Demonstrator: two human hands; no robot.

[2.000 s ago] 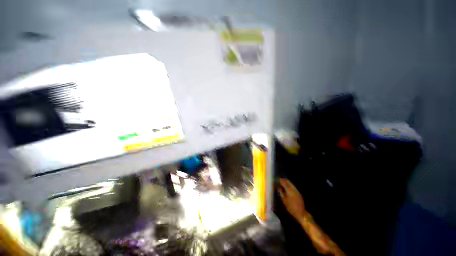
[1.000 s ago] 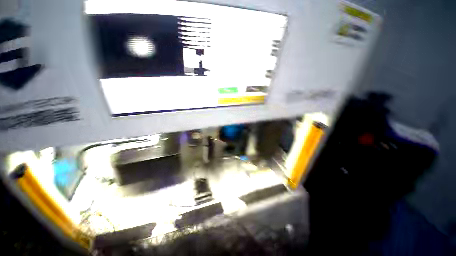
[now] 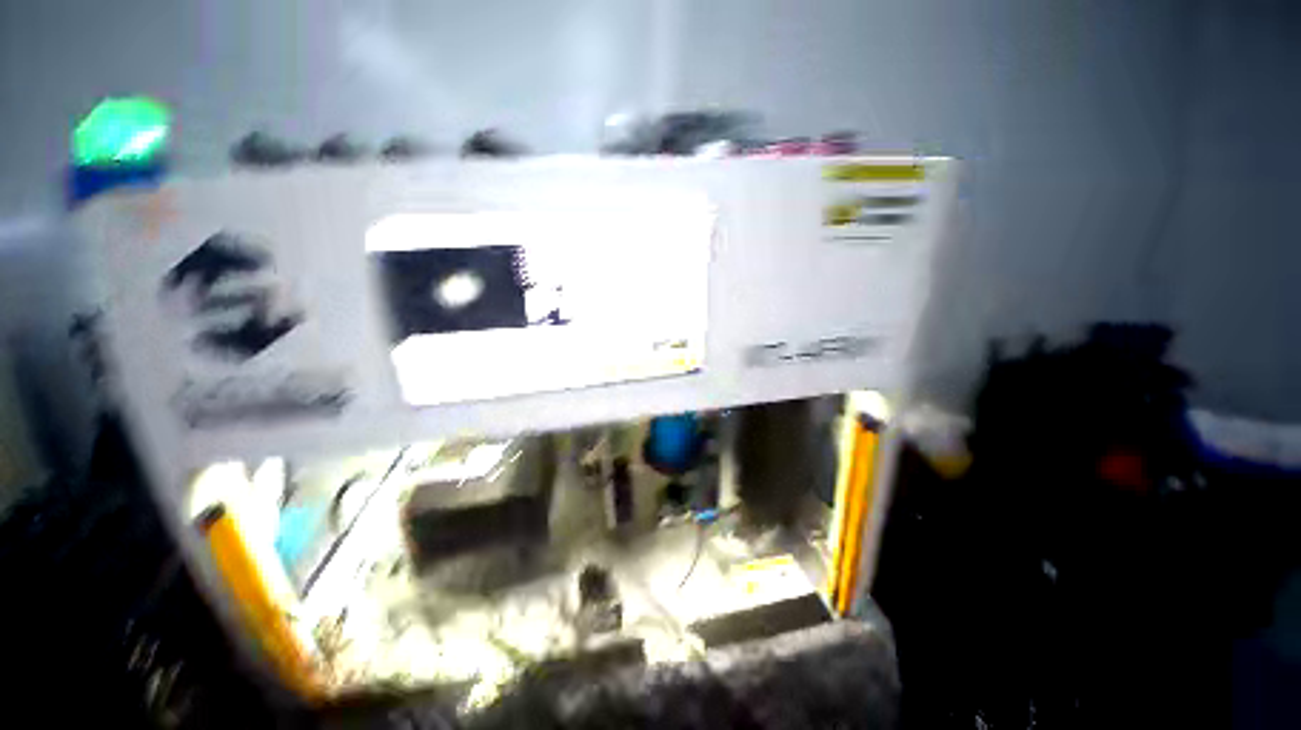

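No hand can be made out; the picture is blurred and its lower edge is dark and grainy. The white machine point(image 3: 799, 292) stands in front of me. Its touchscreen point(image 3: 628, 292) shows a black image area with a bright round spot. In the lit opening below, a small dark fixture point(image 3: 599, 602) stands upright near the front middle of the bed. Whether it holds a part I cannot tell. A dark box unit point(image 3: 478, 516) hangs left of centre, and a blue round part point(image 3: 672, 439) is right of centre.
Yellow-orange light curtain strips flank the opening, left point(image 3: 254, 599) and right point(image 3: 856, 506). A dark tray stack point(image 3: 1084, 556) with a red spot stands on the right. A green signal lamp point(image 3: 121, 131) glows at the upper left. Small dark pieces line the machine top.
The hand beside the right tray stack two seconds ago is out of view. My view has swung and widened, so the machine looks smaller and the signal lamp shows.
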